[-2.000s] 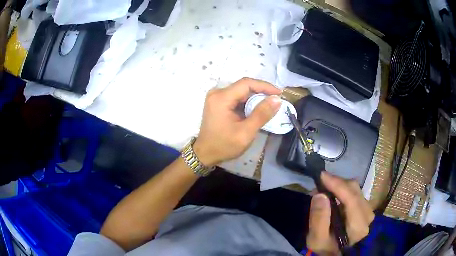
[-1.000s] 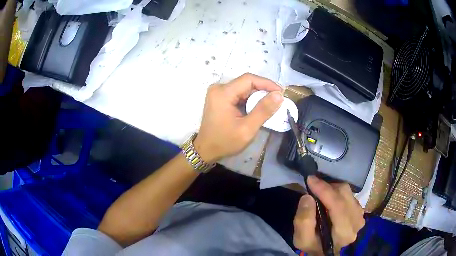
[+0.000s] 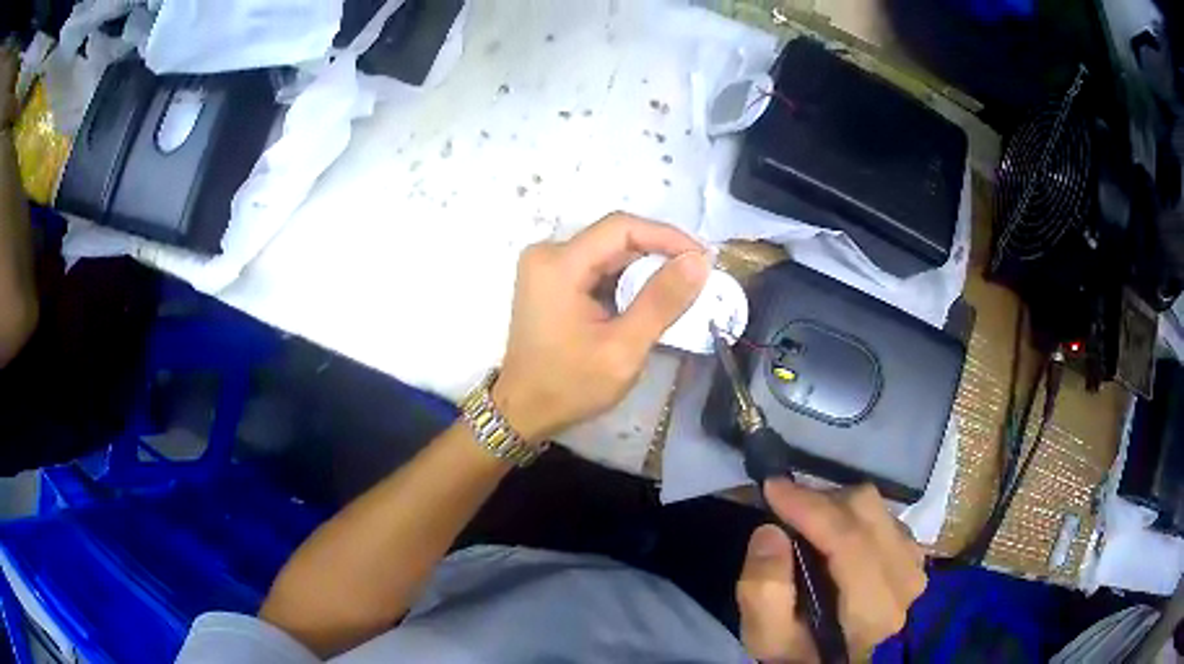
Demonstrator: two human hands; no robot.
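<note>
My left hand pinches a white oval cover between thumb and fingers, at the left edge of a black housing. My right hand holds a black soldering iron like a pen; its metal tip is at the cover's lower right part. Whether it touches cannot be told. A thin reddish wire runs from the cover to the recess of the black housing, which lies recess up on foam sheet. A small yellow part shows in the oval recess.
A second black housing lies behind on foam, with a pale oval piece beside it. A fume fan stands at right, near cords and a red light. Another housing lies far left. Blue stools stand below the bench; a person's arm shows at left edge.
The view has shifted slightly. The iron's tip remains near the cover and my hands keep their holds. A bare arm has come into view at the left edge.
</note>
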